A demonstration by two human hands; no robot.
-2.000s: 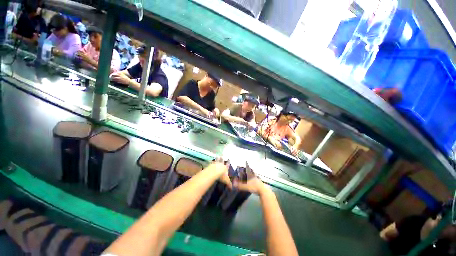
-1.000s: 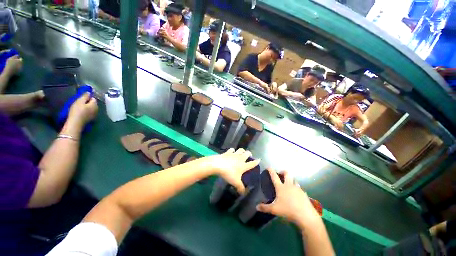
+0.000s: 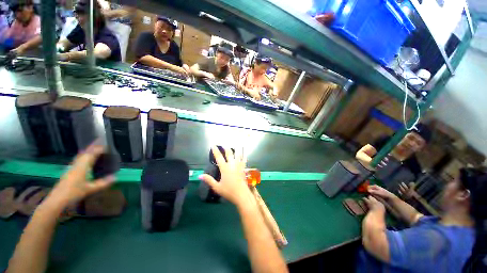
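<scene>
A dark grey speaker cabinet (image 3: pixel 164 196) with a black top stands upright on the green bench. My left hand (image 3: pixel 80 178), blurred, is over the loose panels at left and holds a dark end panel (image 3: pixel 105 165) between thumb and fingers. My right hand (image 3: pixel 229 175) has its fingers spread in front of a second cabinet (image 3: pixel 211 187), which it partly hides; contact is unclear. Brown loose panels (image 3: pixel 104 203) lie in an overlapping row at left. A mallet with an orange head (image 3: pixel 253 177) and wooden handle lies right of my right hand.
Several brown-topped cabinets (image 3: pixel 123 133) stand on the belt beyond the green edge rail (image 3: pixel 299 176). At right a person in blue (image 3: pixel 427 240) works near grey cabinets (image 3: pixel 338 178) and brown panels (image 3: pixel 353 207). Seated workers face me. A green shelf with a blue bin (image 3: pixel 368 32) hangs overhead.
The view has swung right. My hands have moved apart from the two cabinets they were holding together. My left hand has gone left and taken a dark panel. The mallet now shows fully.
</scene>
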